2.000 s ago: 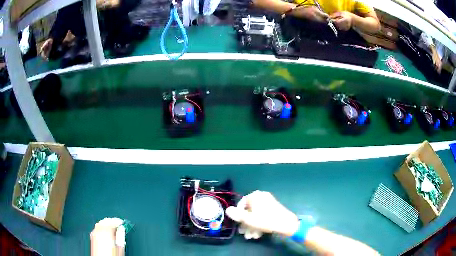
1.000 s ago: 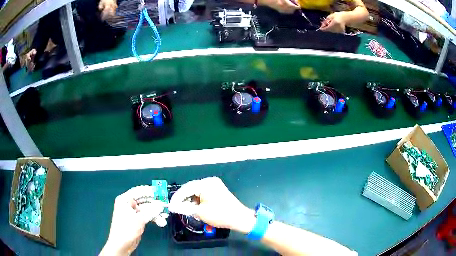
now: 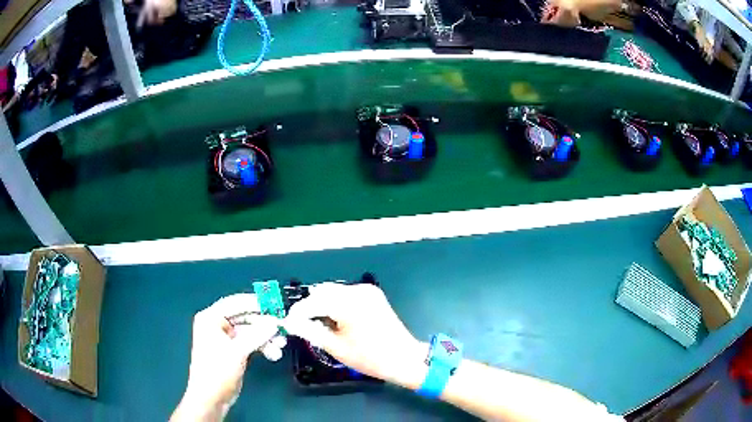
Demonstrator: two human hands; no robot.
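A small green circuit board point(image 3: 269, 298) is held upright in my left hand point(image 3: 227, 342), over the left edge of the black housing. My right hand point(image 3: 350, 325) meets it at the board's lower end, fingertips pinched together; what they pinch is too small to tell. The black housing point(image 3: 317, 372) lies on the green bench, mostly hidden under my right hand. Its round part and blue cylinder are nearly covered.
Cartons of green boards stand at left point(image 3: 86, 330) and right point(image 3: 716, 293). A ribbed pale panel point(image 3: 660, 303) lies beside the right carton. Beyond the white rail point(image 3: 330, 233), several black housings point(image 3: 396, 144) sit on the green conveyor. Another person's hand shows at the top.
Both hands stay together at the green board, with fingers slightly shifted. The view has tilted down slightly. Two seconds ago the hands were apart, the right one at the housing.
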